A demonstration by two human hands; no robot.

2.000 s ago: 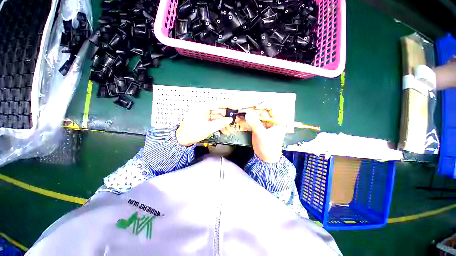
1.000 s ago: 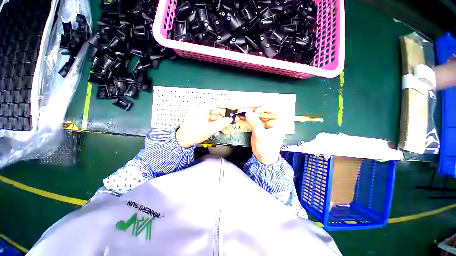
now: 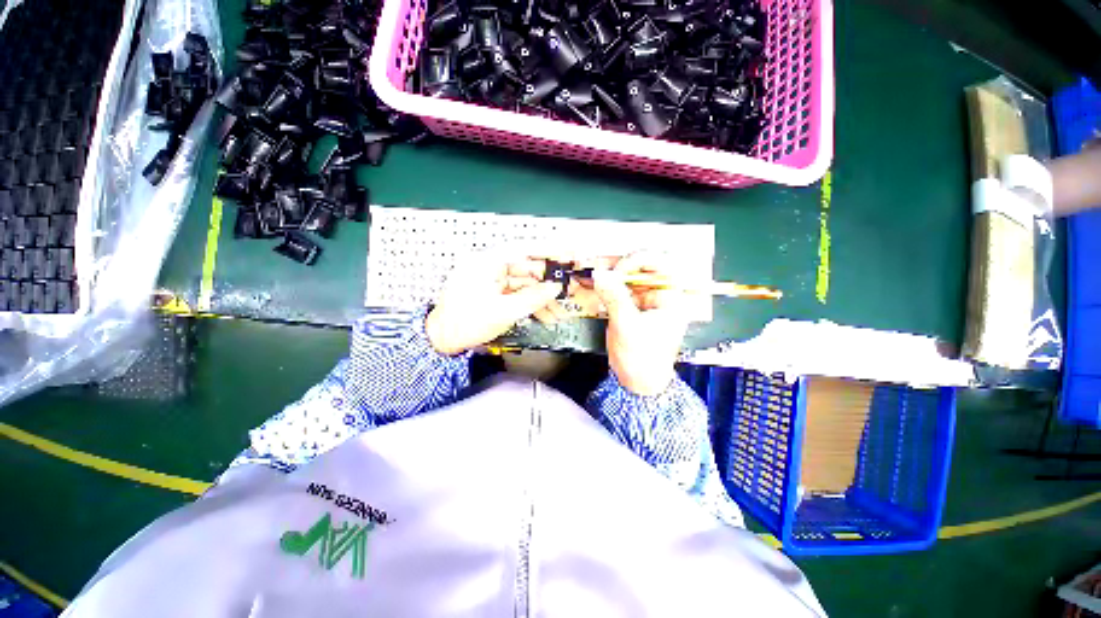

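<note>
My left hand (image 3: 493, 302) holds a small black plastic part (image 3: 559, 275) between its fingertips, above the white perforated board (image 3: 417, 248). My right hand (image 3: 640, 316) holds a slim hand tool (image 3: 730, 290) like a pen. The tool's pale shaft and orange end stick out to the right. Its working end meets or is very near the right side of the part; the exact contact is hidden by my fingers.
A pink basket (image 3: 568, 143) of black parts stands behind the board. A loose pile of parts (image 3: 284, 157) and a packed tray (image 3: 85, 157) in clear film lie left. A blue basket (image 3: 785, 471) is below the edge. A person's hand (image 3: 1078, 181) touches a cardboard bundle (image 3: 1000, 266).
The tool has swung from pointing slightly down at its orange end to nearly level. My right hand has shifted slightly. My left hand still holds the part in the same place.
</note>
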